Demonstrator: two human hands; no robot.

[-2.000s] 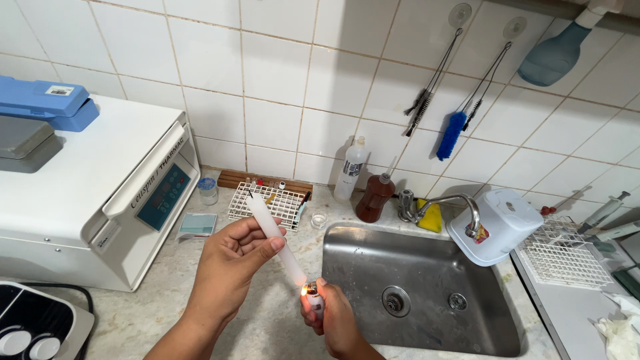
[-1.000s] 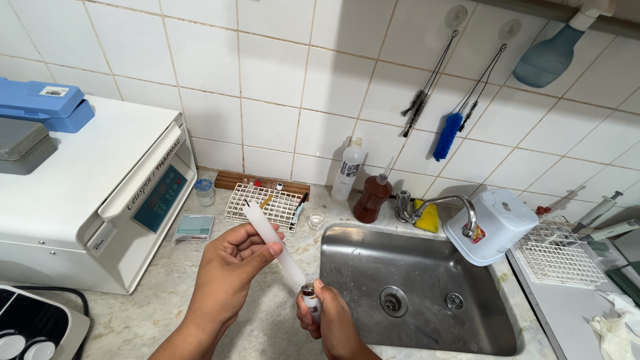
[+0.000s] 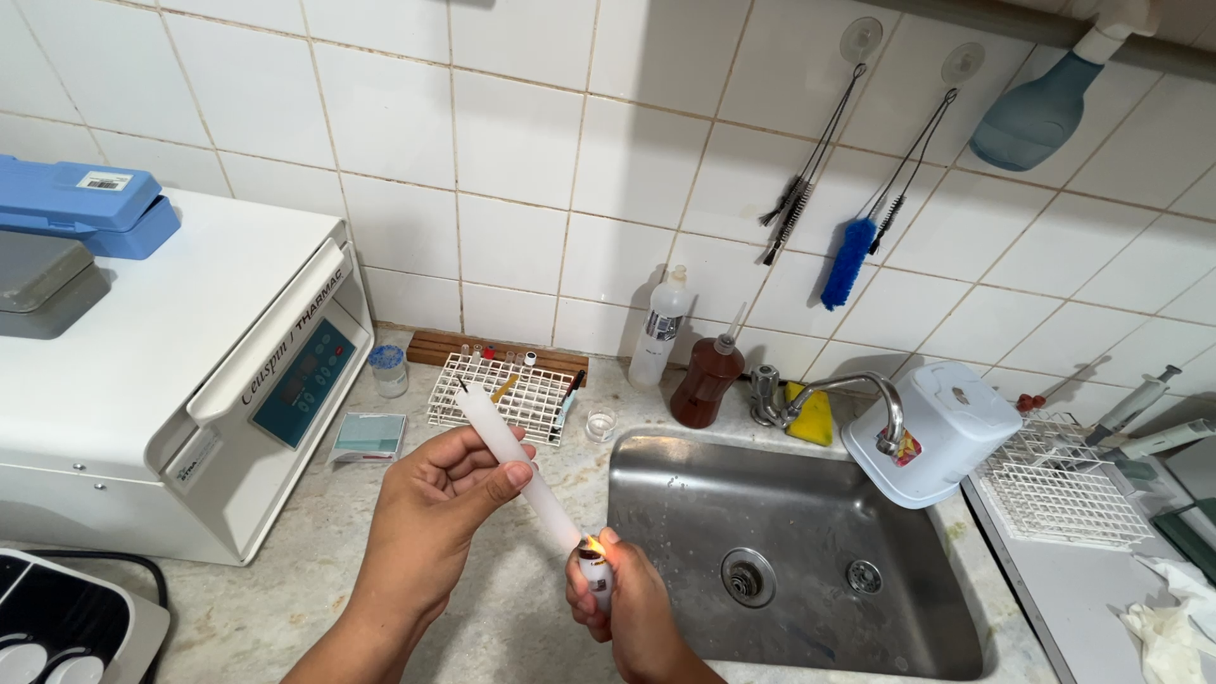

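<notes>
A white candle [image 3: 518,456] is held tilted in my left hand [image 3: 442,518], its dark wick pointing up and left and its lower end down and right. My right hand [image 3: 622,589] grips a cigarette lighter [image 3: 596,570] with a white body bearing print. A small orange flame [image 3: 594,546] burns at the lighter's top, right by the candle's lower end. Whether the flame touches the wax I cannot tell. Both hands are above the marble counter, just left of the sink.
A steel sink [image 3: 798,456] with a curved faucet [image 3: 845,385] lies at right. Behind are a white tube rack [image 3: 503,389], a brown bottle [image 3: 708,380], a clear bottle [image 3: 658,332] and a small glass dish [image 3: 600,425]. A centrifuge [image 3: 171,380] stands left, a white tub [image 3: 936,432] right.
The lighter's flame showed two seconds ago, was not visible one second ago, and shows again now. Both hands keep their holds on the candle and lighter, with little movement.
</notes>
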